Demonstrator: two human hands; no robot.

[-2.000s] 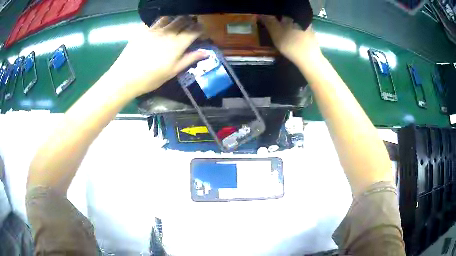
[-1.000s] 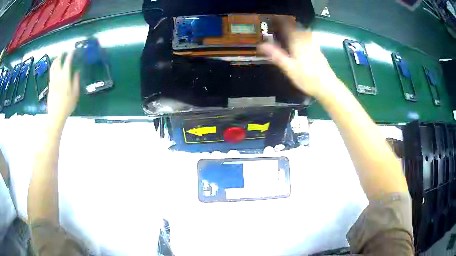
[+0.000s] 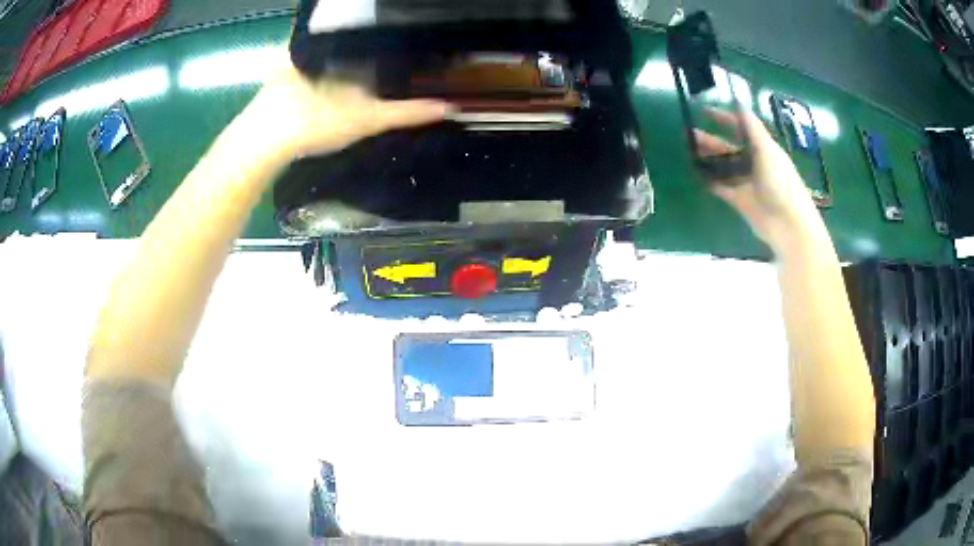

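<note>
My left hand [image 3: 336, 115] is at the left side of the black press [image 3: 459, 176], its thumb stretched towards the opening; its other fingers are hard to make out. Inside the opening the orange-brown fixture [image 3: 481, 77] is partly hidden in shadow, with a small part of a frame at its right end. My right hand [image 3: 758, 176] holds a dark phone frame [image 3: 694, 91] by its lower end over the belt, right of the press. Another frame with blue film [image 3: 446, 369] lies flat on the white table.
Spaced frames lie on the green belt [image 3: 230, 128] on both sides. A red emergency button [image 3: 474, 280] sits between yellow arrows on the press front. A red tray [image 3: 80, 37] is at upper left. Black trays [image 3: 924, 352] stand at the right edge.
My left hand has moved from the belt frame to the press. My right hand has moved from the fixture to the right and now holds a frame. The fixture shows less and is darker.
</note>
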